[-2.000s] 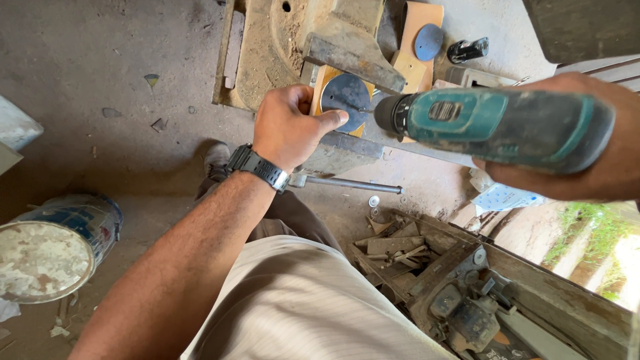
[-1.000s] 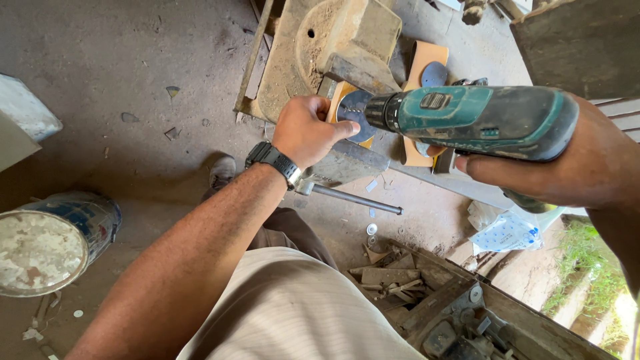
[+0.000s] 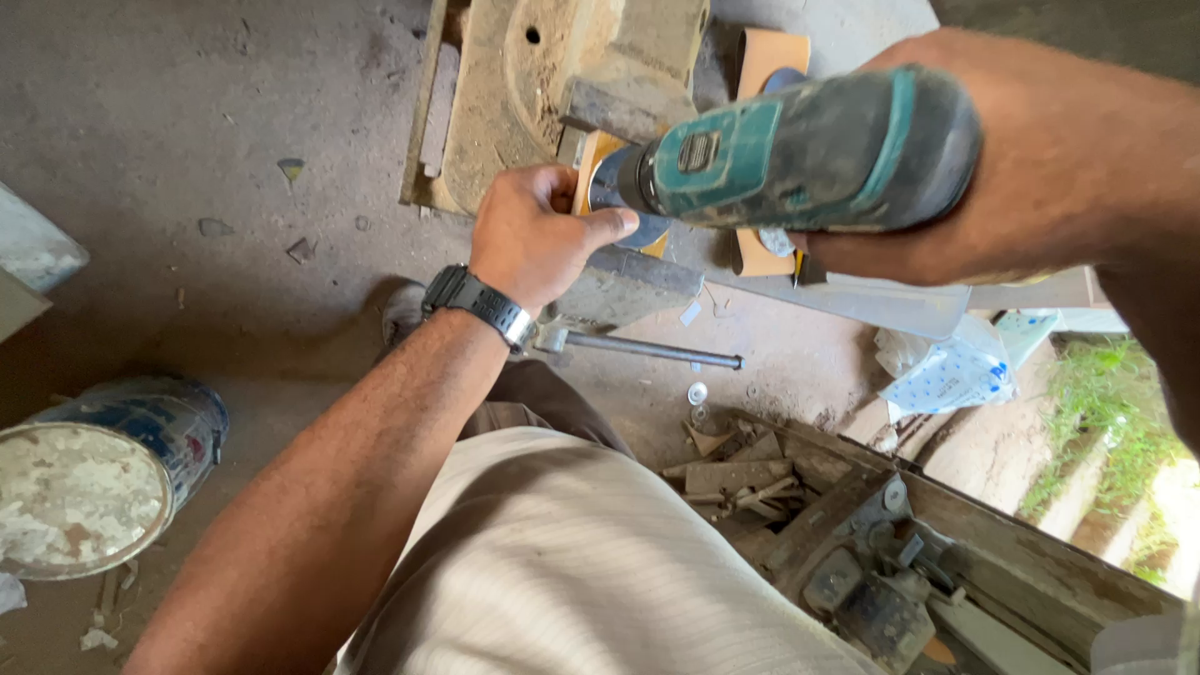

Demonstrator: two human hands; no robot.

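My right hand [image 3: 975, 187] grips a teal and black cordless drill [image 3: 797, 150], its chuck end over a dark round disc [image 3: 647, 232]. The bit is hidden from view. My left hand [image 3: 544, 234] pinches the disc and the tan and yellow piece [image 3: 586, 169] behind it, thumb on the disc's face. Both sit between the jaws of a bench vise [image 3: 637, 272]. The vise's steel handle [image 3: 656, 352] sticks out below. Beyond the drill lies a tan curved strip [image 3: 773, 52] with another dark disc [image 3: 786, 79], partly covered by the drill.
A paint-stained bucket [image 3: 84, 497] stands on the floor at the left. At the lower right, a wooden box [image 3: 844, 506] holds wood scraps and metal parts. A plastic bag with blue marks [image 3: 956, 370] lies at the right, near grass. Small debris dots the floor.
Compared with the first frame, the drill's chuck is closer to the disc and covers part of it. My left hand stays on the disc. The view has shifted somewhat.
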